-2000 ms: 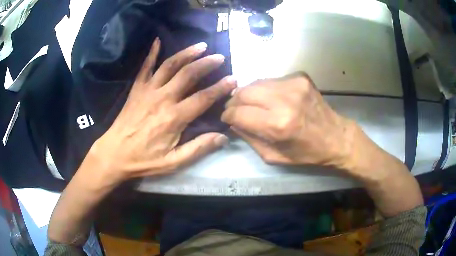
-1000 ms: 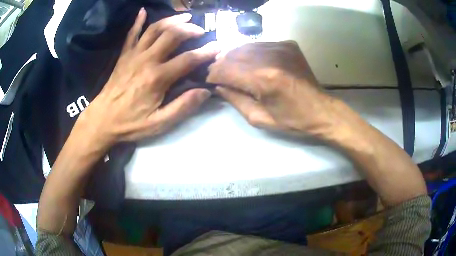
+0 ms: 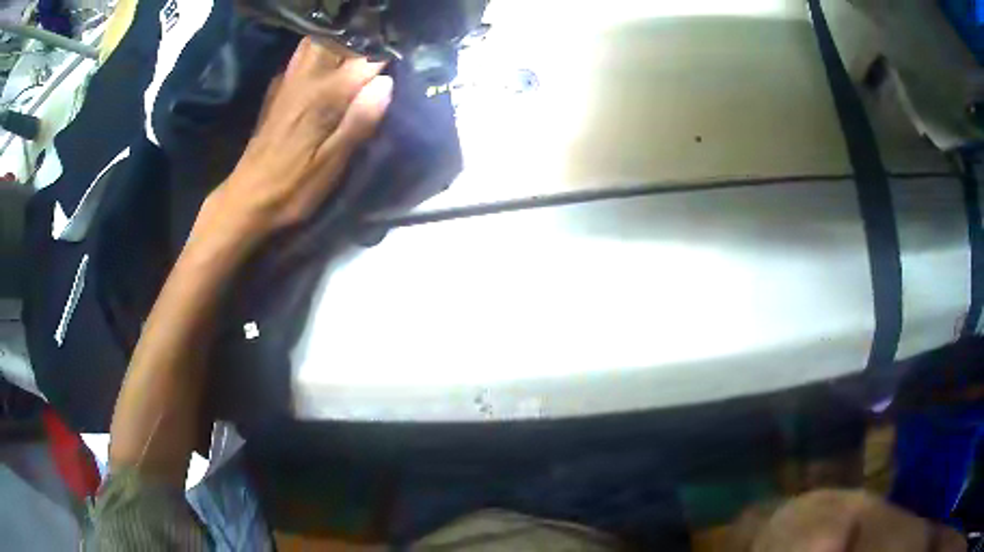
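Observation:
The black garment (image 3: 119,291) with white panels and small white lettering covers the left side of the table and reaches up under the machine head (image 3: 378,22). My left hand (image 3: 313,124) lies on the garment just below and left of the machine head, its fingertips at the cloth near the presser foot; whether it pinches the cloth cannot be told. My right hand (image 3: 831,526) is low at the bottom right edge, blurred and cut off, away from the cloth; its fingers are hidden.
The pale machine bed (image 3: 604,280) fills the middle and right, with a dark seam line across it. A black strap (image 3: 879,237) crosses it at right. Something blue (image 3: 928,453) is at the lower right. A red object (image 3: 73,458) is at the lower left.
My right hand has left the cloth and dropped to the bottom right. My left hand has moved up towards the machine head, and its fingers are drawn closer together. The garment's edge has shifted left.

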